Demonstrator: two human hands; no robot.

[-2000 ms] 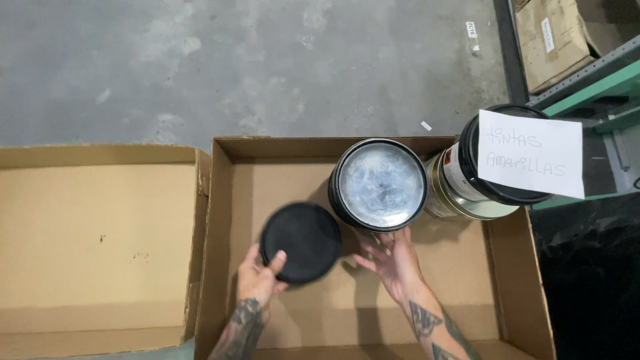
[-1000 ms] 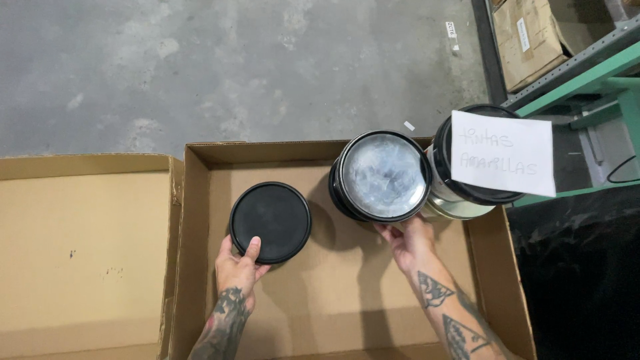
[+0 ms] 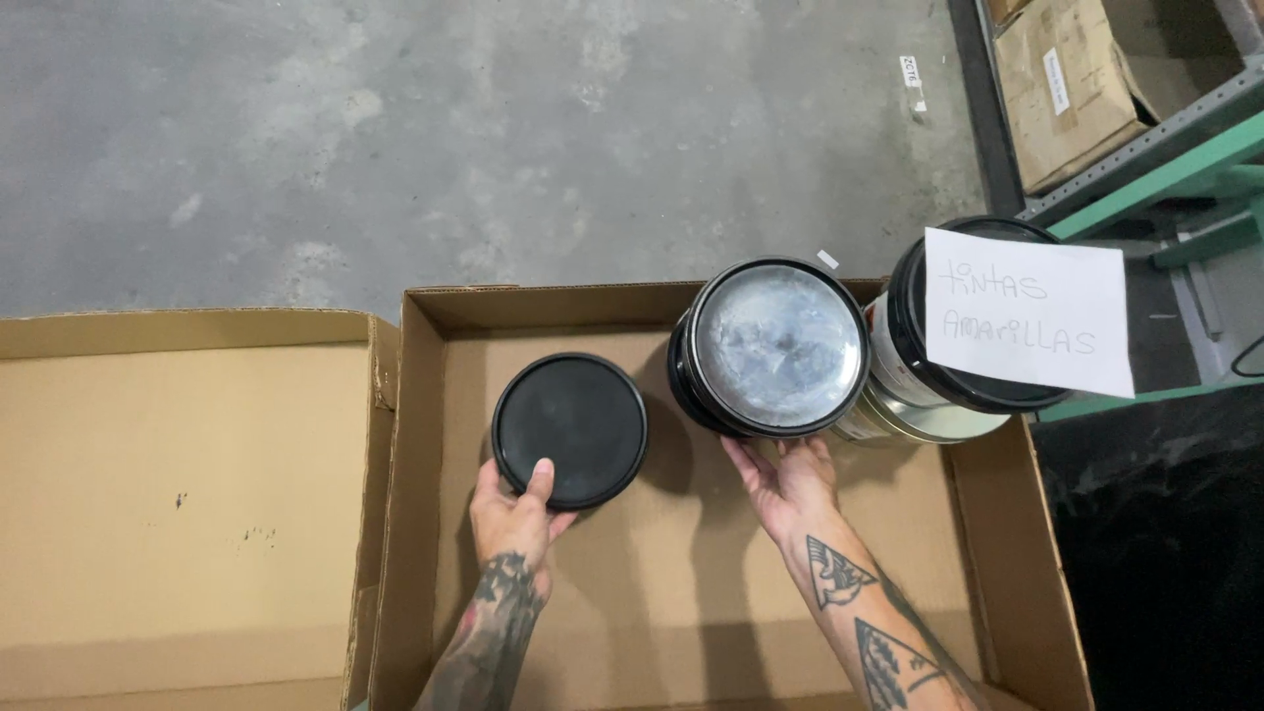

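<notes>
My left hand (image 3: 515, 515) grips a round container with a black lid (image 3: 570, 431) by its near left rim, thumb on top. To its right, my right hand (image 3: 787, 481) has its fingers at the near side of a dark container with a shiny silvery top (image 3: 776, 348); its fingertips are hidden beneath the rim. Further right, a tub with a black lid (image 3: 987, 390) bears a white handwritten sheet of paper (image 3: 1027, 312). It overlaps a metal can with a pale lid (image 3: 953, 423). These things are in or over a cardboard box (image 3: 592, 632).
A second open cardboard box (image 3: 178, 425) adjoins on the left. Concrete floor (image 3: 494, 128) lies beyond both. At the upper right, a worn carton (image 3: 1071, 94) sits on a metal shelf beside green bars (image 3: 1175, 173). A black surface (image 3: 1155, 523) is at the right.
The black-lidded container in my left hand, tilted and blurred two seconds ago, now shows its lid squarely and is farther from the silvery-topped container. My right hand's spread fingers have drawn in under that container's rim.
</notes>
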